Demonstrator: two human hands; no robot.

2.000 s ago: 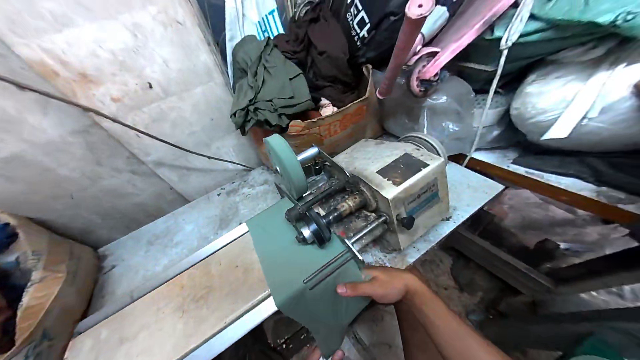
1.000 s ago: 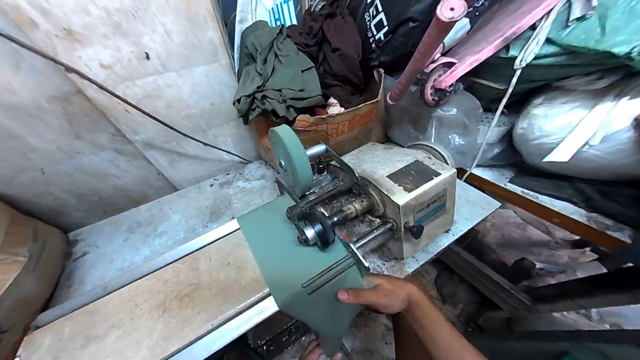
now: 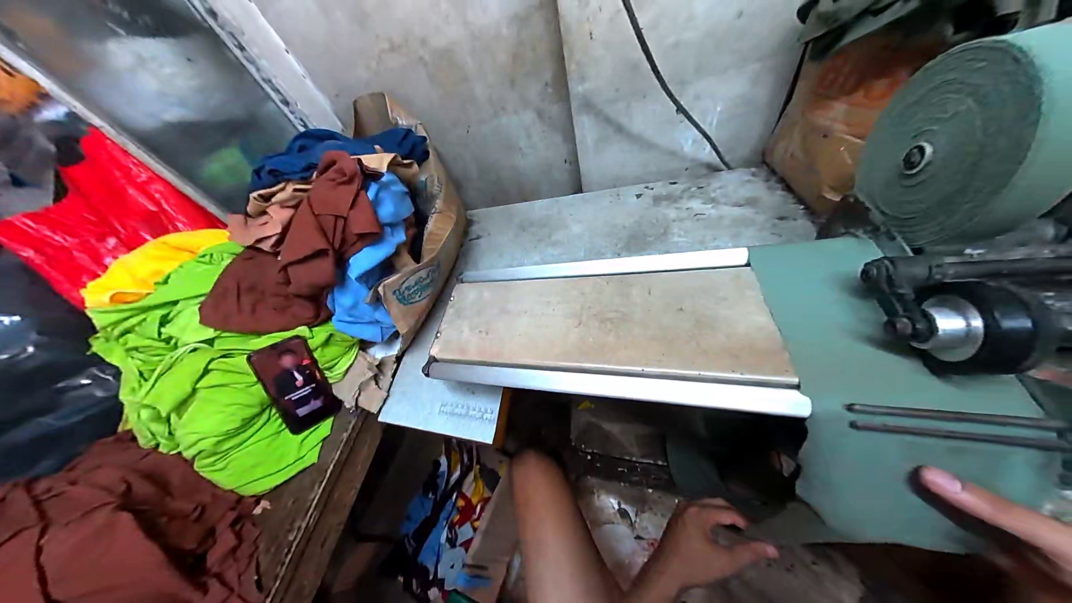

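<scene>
A sheet of grey-green fabric (image 3: 871, 486) lies over the right end of a long flat board with metal rails (image 3: 603, 322), under two thin metal rods (image 3: 955, 423). My right hand (image 3: 1005, 519), cut by the frame edge, has one digit extended at the fabric's surface; its grip is unclear. Near the fabric's lower left edge is my left hand (image 3: 712, 540), thumb and fingers slightly apart; whether they pinch cloth cannot be told. At the right, a roll of the same coloured fabric (image 3: 946, 142) stands behind a machine's black and silver roller (image 3: 980, 327).
Left of the board, a paper sack (image 3: 440, 218) holds blue and brown cloth. Bright green cloth (image 3: 193, 402) bears a phone (image 3: 293, 383) beside it. Brown cloth (image 3: 126, 528) lies nearer. A cable (image 3: 670, 88) hangs along the wall, and a carton (image 3: 829, 126) stands behind the roll.
The view has swung far left, bringing in the cloth pile and phone, with most of the machine now out of frame. My left hand shows more fully than before.
</scene>
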